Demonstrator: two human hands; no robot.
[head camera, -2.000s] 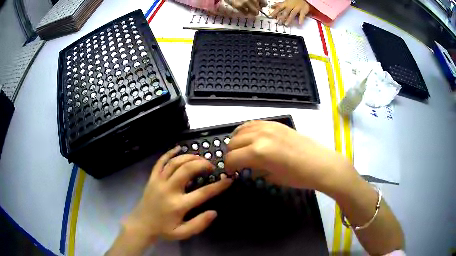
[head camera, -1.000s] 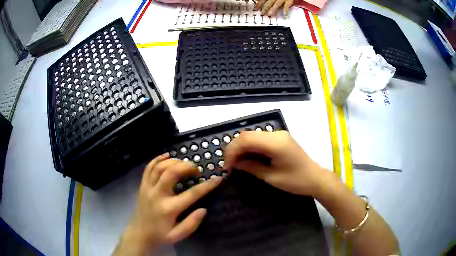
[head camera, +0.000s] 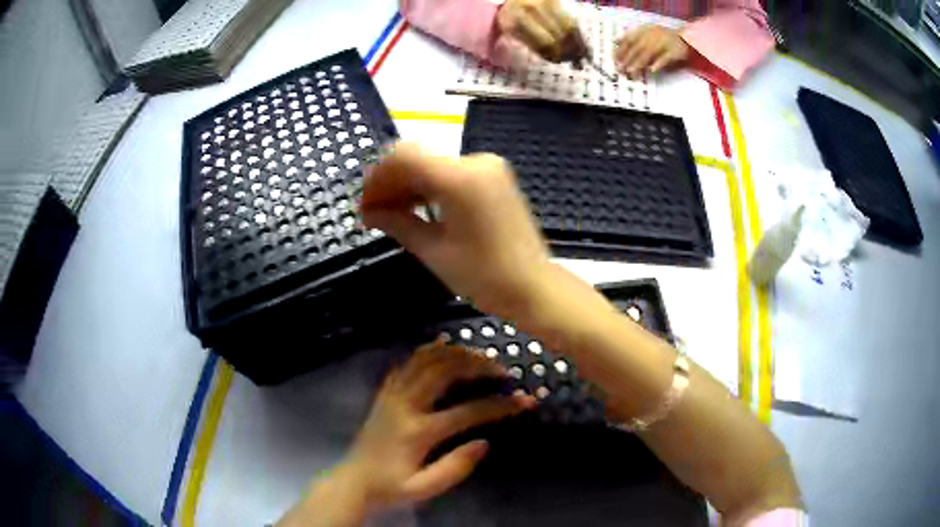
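Note:
The black working tray (head camera: 567, 479) lies nearest me, with silver-white round components (head camera: 533, 348) in its upper pockets. My left hand (head camera: 407, 432) rests on its left part, fingers spread. My right hand (head camera: 464, 211) is raised beside the right edge of the stacked component trays (head camera: 330, 319), its fingertips bent together. Whether it pinches a component cannot be seen. The top tray of the stack is mostly filled with silver dots, with dark pockets near its lower edge. My right forearm covers part of the working tray.
A second black tray (head camera: 618, 196) is behind. Across the bench, pink-sleeved hands (head camera: 651, 49) are over a white part board (head camera: 495, 78). Pale boards (head camera: 196, 51) are stacked at far left. A squeeze bottle (head camera: 775, 247), crumpled tissue (head camera: 833, 226), paper (head camera: 814, 355) and spare black tray (head camera: 861, 170) lie right.
My right hand has left the working tray and moved up and left to the stacked trays. My left hand stays on the working tray. The view has shifted, showing more of the pink sleeves.

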